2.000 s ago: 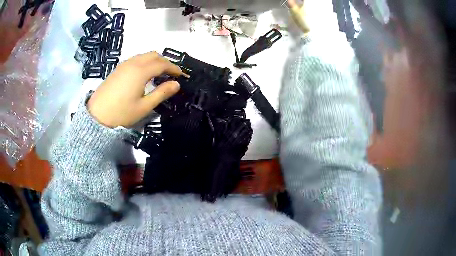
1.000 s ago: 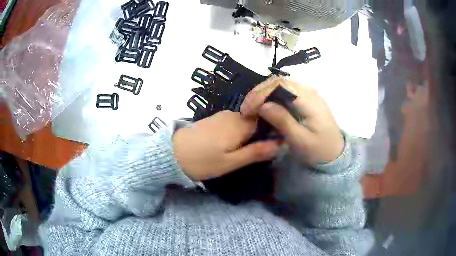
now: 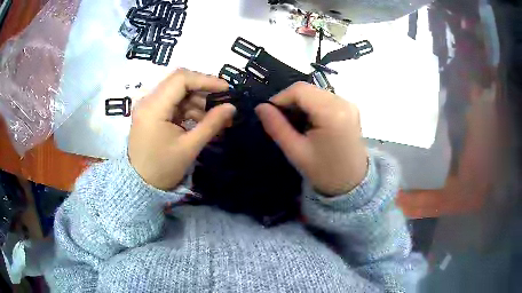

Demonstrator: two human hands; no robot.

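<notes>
My left hand grips a black plastic slide between thumb and fingers, over the heap. My right hand pinches a black webbing strap close to the slide; the strap merges with the dark heap, so whether it passes through the slide cannot be told. The heap of strap assemblies lies between my hands against the sweater. Strap ends with plastic frames stick out above my hands. One loose slide lies left of my left hand.
A pile of black slides lies at upper left, beside a crinkled clear bag. The sewing machine body is at the top edge, its needle area left of it. A strap with a buckle end lies below.
The hands, together a second ago, are now apart on either side of the heap. My left hand has moved left and now holds a slide. One loose slide is no longer seen at left.
</notes>
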